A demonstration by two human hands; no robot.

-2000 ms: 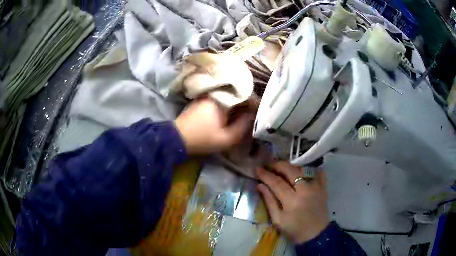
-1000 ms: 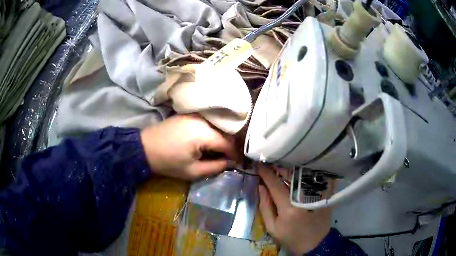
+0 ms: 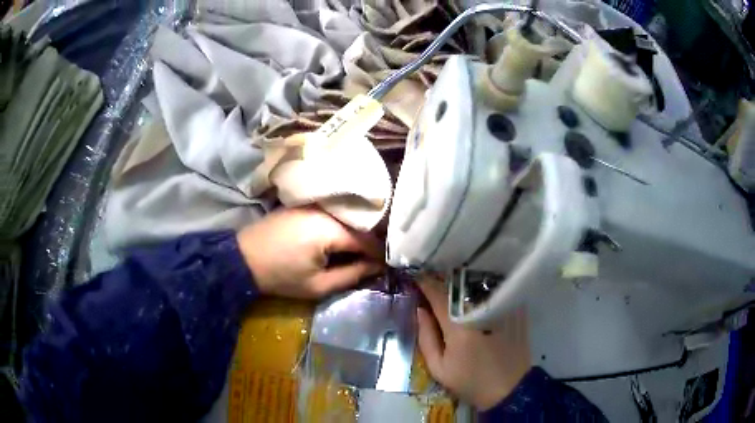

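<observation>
My left hand (image 3: 310, 252) lies left of the needle area, fingers bent in towards the presser foot (image 3: 392, 279). My right hand (image 3: 476, 347) lies under the white guard (image 3: 530, 248), fingertips just right of the foot. The fingertips of both hands are partly hidden, so what they pinch cannot be seen. A light beige cloth fold (image 3: 335, 182) lies behind my left hand, lit by the machine lamp (image 3: 352, 120). The silver plate (image 3: 364, 339) shows in front of the foot. The white machine head (image 3: 439, 165) covers part of the sewing area.
Grey-beige garment cloth (image 3: 215, 107) is heaped behind and left of the machine. Olive folded stacks (image 3: 50, 132) stand at the far left, beside shiny plastic film (image 3: 116, 107). Orange-yellow tape (image 3: 269, 363) covers the bed left of the plate. The lamp's gooseneck (image 3: 447, 37) arches over the cloth.
Since two seconds ago my left hand has moved left and lower, off the beige fold. Over the last second both hands have stayed almost in place, while the view has shifted.
</observation>
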